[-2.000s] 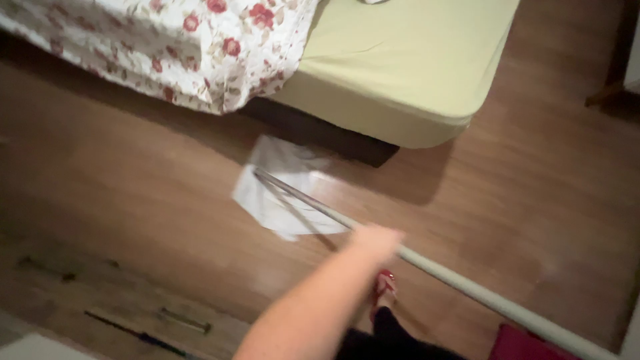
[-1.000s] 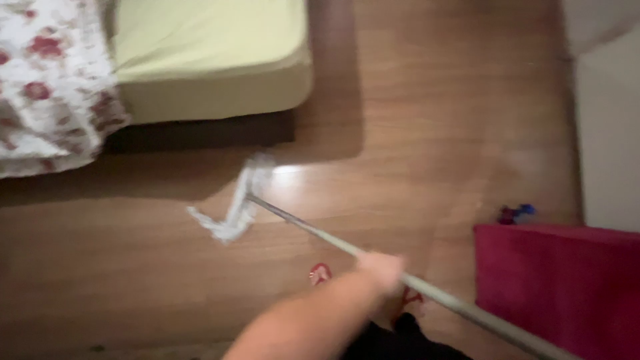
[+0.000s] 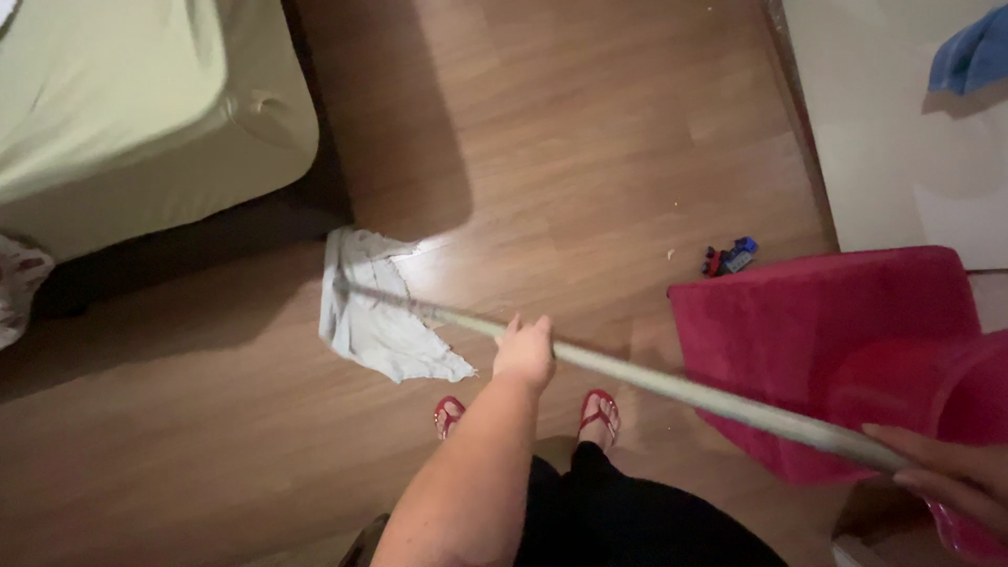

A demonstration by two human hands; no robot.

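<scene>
A long pale pole [image 3: 669, 386] runs slantwise across the head view, its far end on a white cloth [image 3: 386, 331] spread on the wooden floor near the bed's corner. My left hand [image 3: 525, 352] is closed around the middle of the pole. At the right edge my right hand [image 3: 945, 472] grips the pole's upper end, partly cut off by the frame. The head under the cloth is hidden. My feet in red flip-flops [image 3: 600, 413] stand below the pole.
A bed with a pale yellow-green sheet [image 3: 157, 157] fills the upper left. To the right are a magenta padded seat [image 3: 756, 339], a red plastic container [image 3: 890, 386] and small red and blue toys [image 3: 730, 257]. A blue cloth [image 3: 972, 55] lies at the upper right.
The cloth was bunched and narrow one second ago and is now spread wider, near the bed's corner. Both the red container and my right hand have come into view as the view shifted right.
</scene>
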